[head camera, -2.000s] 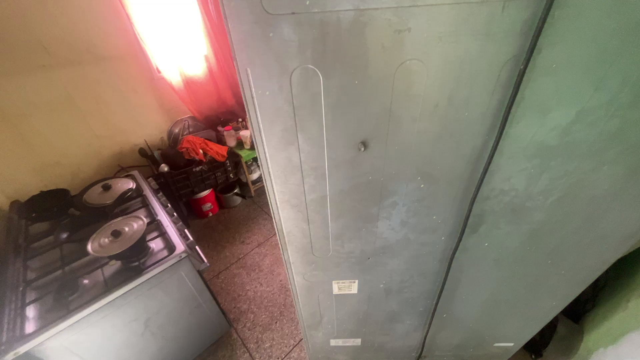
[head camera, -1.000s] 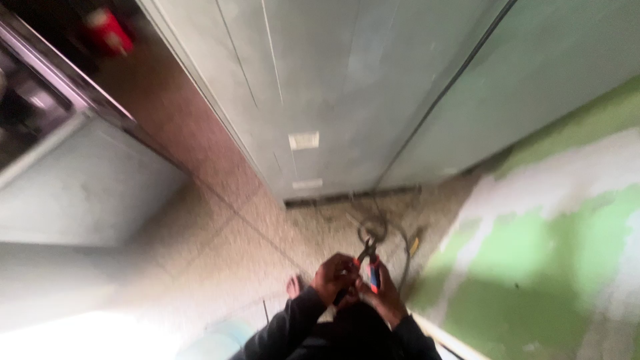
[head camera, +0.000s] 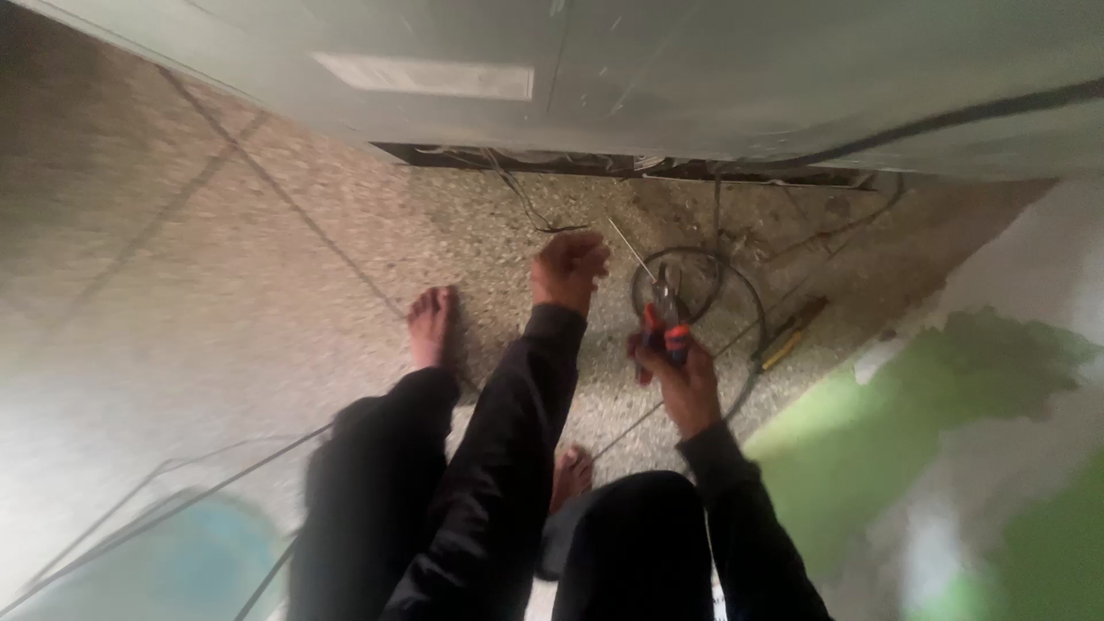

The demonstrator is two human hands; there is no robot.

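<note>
Pliers with red and dark handles (head camera: 666, 321) are gripped in my right hand (head camera: 686, 379), their jaws pointing away from me and slightly parted. My left hand (head camera: 571, 266) is over the floor near the end of a dark wire (head camera: 562, 229); whether its blurred fingers hold anything cannot be told. That wire comes out of the opening (head camera: 517, 160) along the bottom of a large grey metal panel (head camera: 690, 78). A thin pale rod or wire (head camera: 631, 245) reaches to the plier jaws. Beyond the jaws lies a coiled dark cable (head camera: 757, 302).
A yellow-handled tool (head camera: 789, 343) lies on the speckled floor (head camera: 345, 224) beside the green and white patched wall (head camera: 949, 414). A thick black cable (head camera: 949, 112) runs along the panel. Thin lines cross above a pale blue round object (head camera: 207, 552). My bare feet (head camera: 431, 323) are close by.
The view has tilted down from the panel and stove to the floor. A second ago both hands were together at the pliers; now my left hand is apart from them, toward the panel's base.
</note>
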